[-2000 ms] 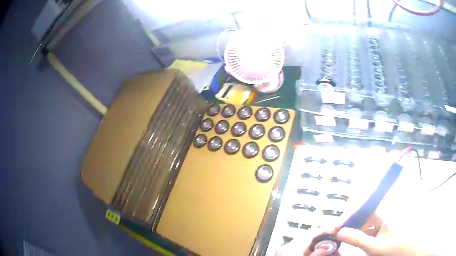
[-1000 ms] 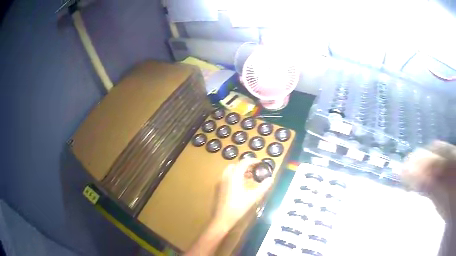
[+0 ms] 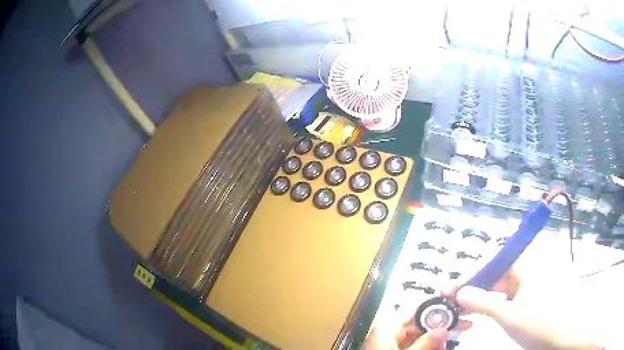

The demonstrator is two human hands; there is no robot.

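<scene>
A black-rimmed round component (image 3: 436,316) with a silvery centre is held in my left hand (image 3: 404,338), low in the picture at the right, over the white tray (image 3: 393,287). The hand is partly cut off by the bottom edge. My right hand (image 3: 503,301) grips a dark-blue pen-like tool (image 3: 512,247), tilted, with a red and black wire at its top. Its lower end is at the component's upper right rim; whether it touches cannot be told. Three rows of similar components sit on the cardboard sheet (image 3: 287,273).
A tall stack of cardboard layers (image 3: 219,184) stands left of the sheet. Behind are a pink desk fan (image 3: 368,83) and a yellow-and-blue packet (image 3: 333,128). Clear plastic trays (image 3: 520,130) fill the upper right. Yellow tape (image 3: 198,321) edges the green mat. Glare whitens the right side.
My left hand has moved from the cardboard to the right with a component, and the lone component below the rows is gone. My right hand has come down and left, now with the tool beside it.
</scene>
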